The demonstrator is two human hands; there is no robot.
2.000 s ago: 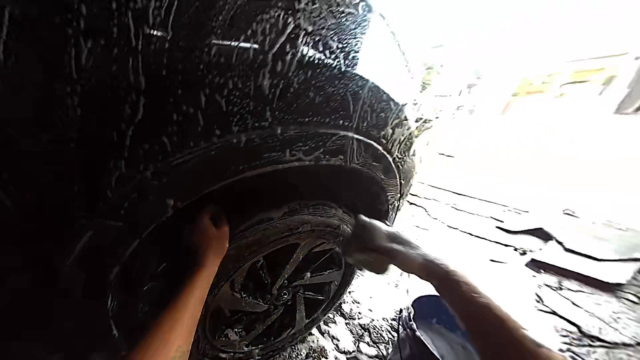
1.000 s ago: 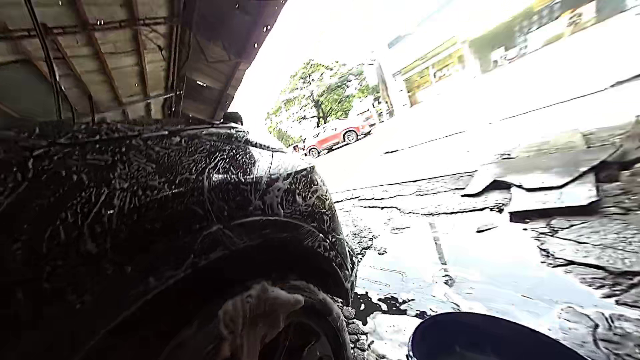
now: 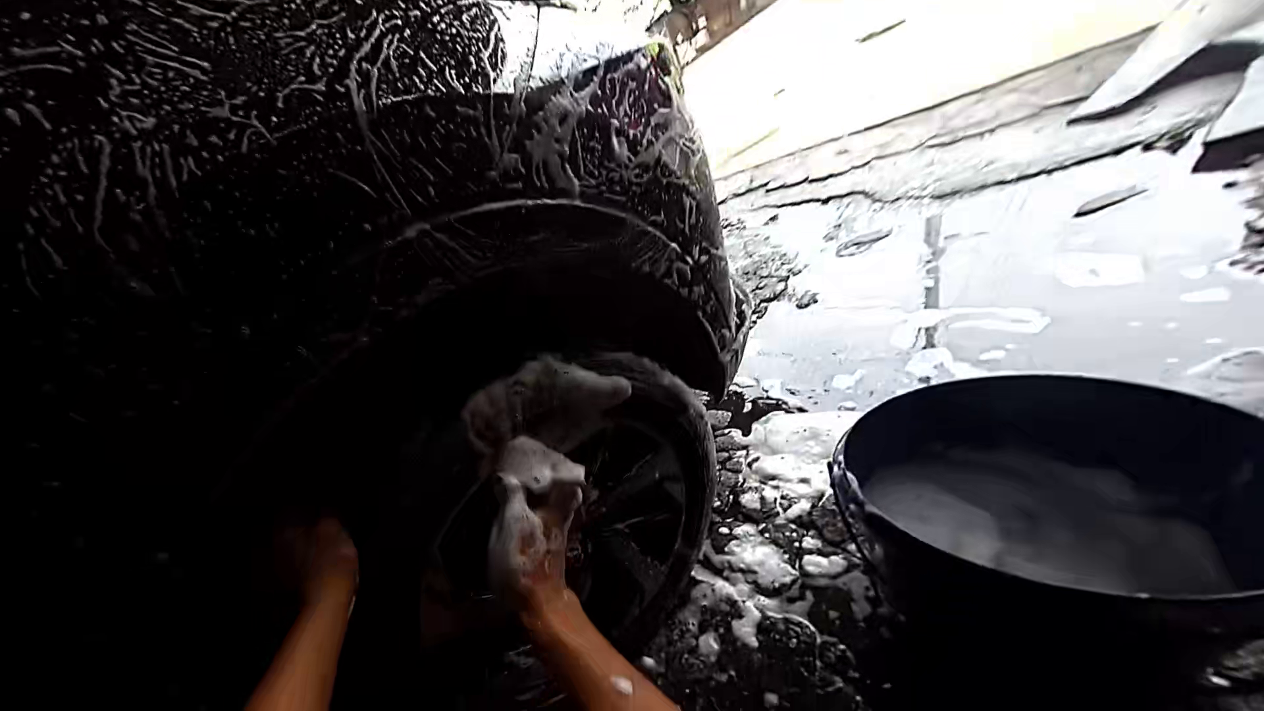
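My right hand (image 3: 538, 538), coated in suds, is at the spokes of the car's alloy wheel (image 3: 642, 494). A foamy mass (image 3: 533, 469) covers its fingers; whether it is a cloth or only foam I cannot tell, nor whether the fingers grip anything. Thick foam (image 3: 553, 395) lies on the upper part of the tyre. To the left of the wheel, my left hand (image 3: 326, 558) is against the dark car body, its fingers lost in shadow. Streaks of suds cover the dark fender (image 3: 553, 148) above the wheel arch.
A dark bucket (image 3: 1037, 583) holding soapy water stands to the right of the wheel. Wet, rough ground with foam patches (image 3: 760, 563) lies between them. A bright puddle (image 3: 1037, 286) spreads behind the bucket, with broken slabs (image 3: 1145, 59) at the upper right.
The view has swung down from the street and car side to the wheel and bucket. Both my hands are in sight now; neither was clearly visible one second ago.
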